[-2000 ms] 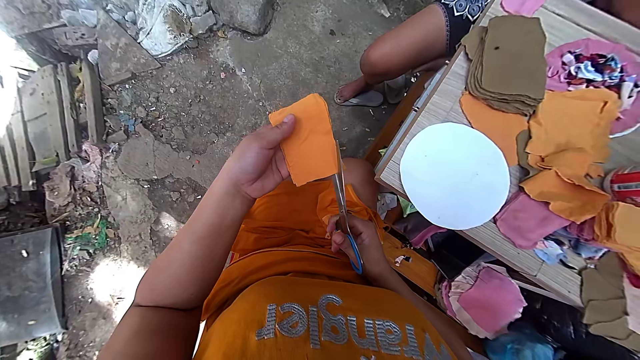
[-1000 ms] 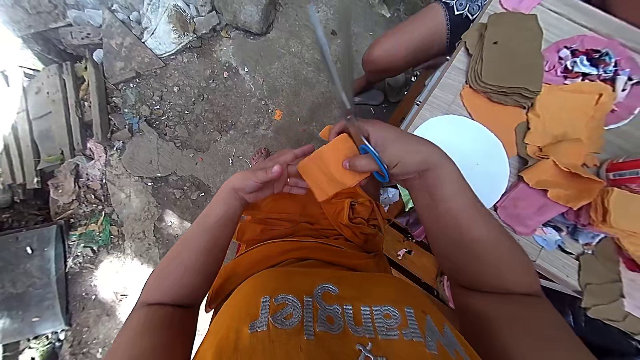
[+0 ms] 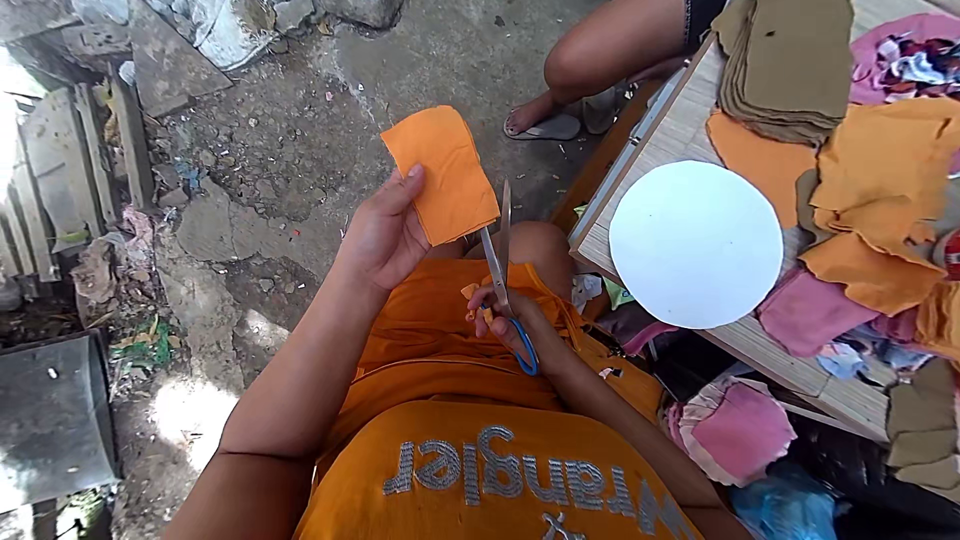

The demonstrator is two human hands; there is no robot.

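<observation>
Near the middle of the head view, my left hand (image 3: 390, 229) pinches a folded or layered piece of orange cloth (image 3: 448, 176), thumb on top. My right hand (image 3: 510, 322) holds scissors (image 3: 498, 262) with blue handles. Their blades are spread and point up toward the cloth; one blade tip lies at its lower corner. Small orange scraps (image 3: 487, 313) sit at the fingers of my right hand. Both hands are above my lap.
At the right stands a wooden table (image 3: 675, 120) with a white disc (image 3: 696, 244), a brown cloth stack (image 3: 795, 64), orange cloth pieces (image 3: 885, 165) and pink cloth (image 3: 817, 311). Another person's leg (image 3: 600, 56) and sandalled foot are beside it. Rubble lies at the left.
A second ago my right hand held the cloth's edge with the scissors pointing up; now only my left hand holds the cloth, and my right hand is lower with the blades at its corner.
</observation>
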